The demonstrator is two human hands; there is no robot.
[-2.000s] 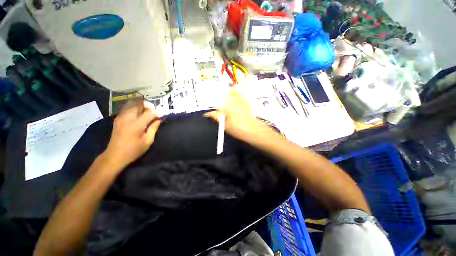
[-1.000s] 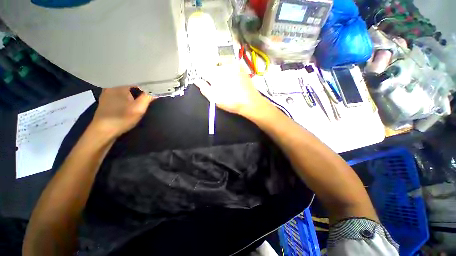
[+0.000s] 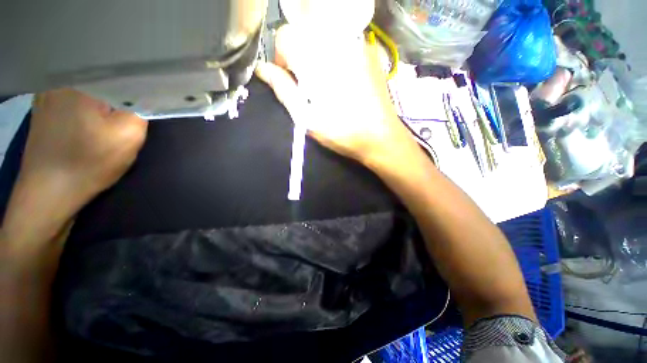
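A black garment lies in front of me, with a matte black panel above a shiny wrinkled part. My left hand rests on the panel's left side, its fingertips hidden under the sewing machine head. My right hand, washed out by bright light, is on the garment's upper right edge beside the needle area. A slim white rod sticks out below my right hand, its upper end hidden by the hand. White piping runs along the garment's lower right edge.
To the right on the white table are a phone, thin pens and tools and a yellow scissor handle. Behind them is a blue bag. Blue crates stand below at the right. Plastic-wrapped items lie at the far right.
The view has moved closer to the machine head, which now covers the upper left. My left hand appears farther left. The white rod still hangs from my right hand.
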